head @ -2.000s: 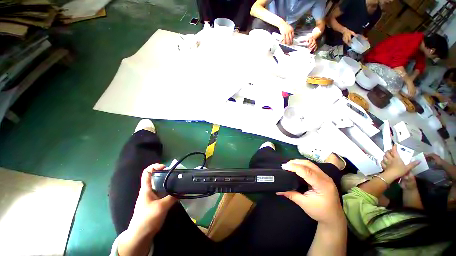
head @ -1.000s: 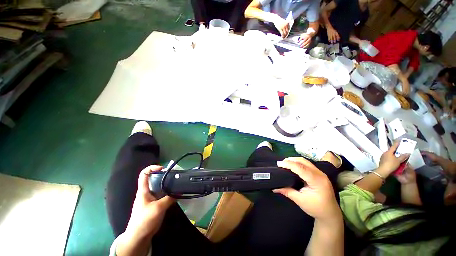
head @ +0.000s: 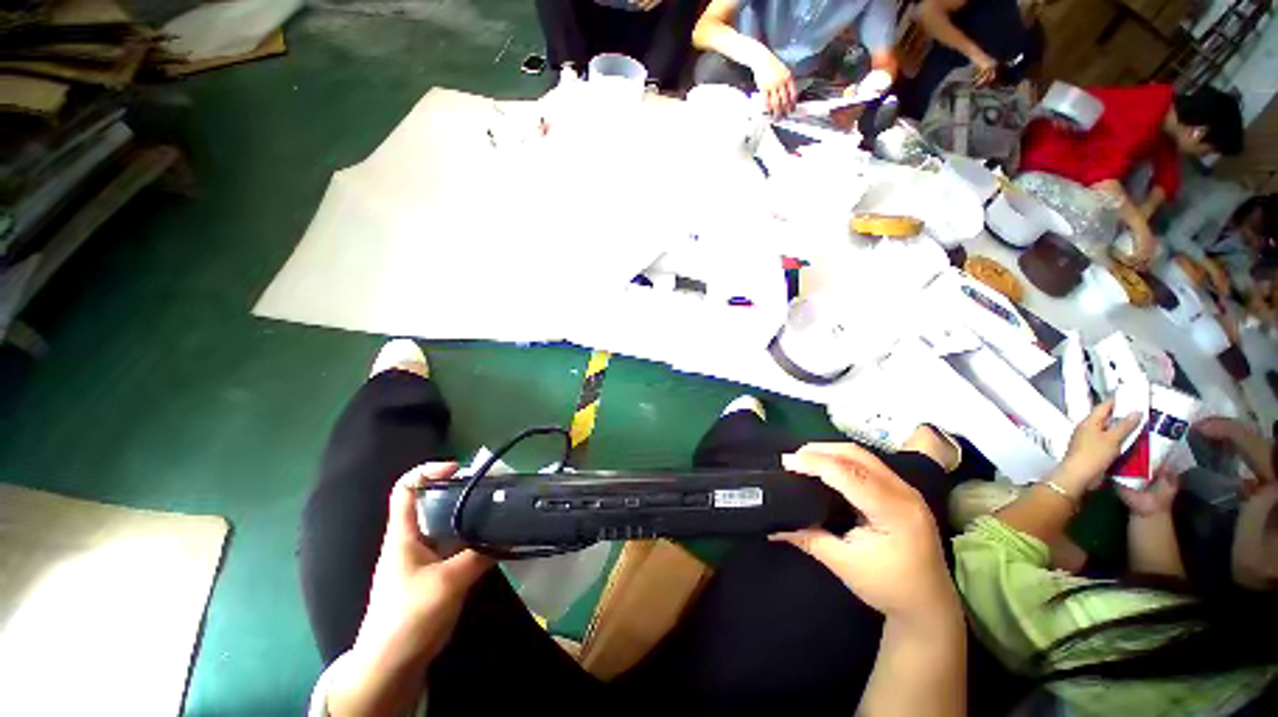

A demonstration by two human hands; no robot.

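Observation:
A long black device, likely a mirror dash cam [head: 645, 507], is held level over my lap, with its narrow side showing a row of small buttons or slots and a white label near its right part. A thin black cable [head: 521, 437] loops around its left part. My left hand [head: 428, 560] grips the left end, thumb below and fingers on top. My right hand [head: 883, 525] grips the right end between thumb and fingers. Some whitish material shows just behind the device's left part. The device's far face is hidden.
A low white-covered surface [head: 421, 210] lies ahead, with tubs, yellow-orange rolls [head: 886, 224] and white boxes [head: 1002, 399] at its right. A person in green [head: 1037, 560] sits close at my right, holding printed cards. Other people sit beyond. Cardboard [head: 645, 602] lies below my legs.
The device and both my hands stay nearly in place; the device's tilt shifts slightly. The neighbour at right now holds a white piece and a red-and-white card. People across have moved their hands.

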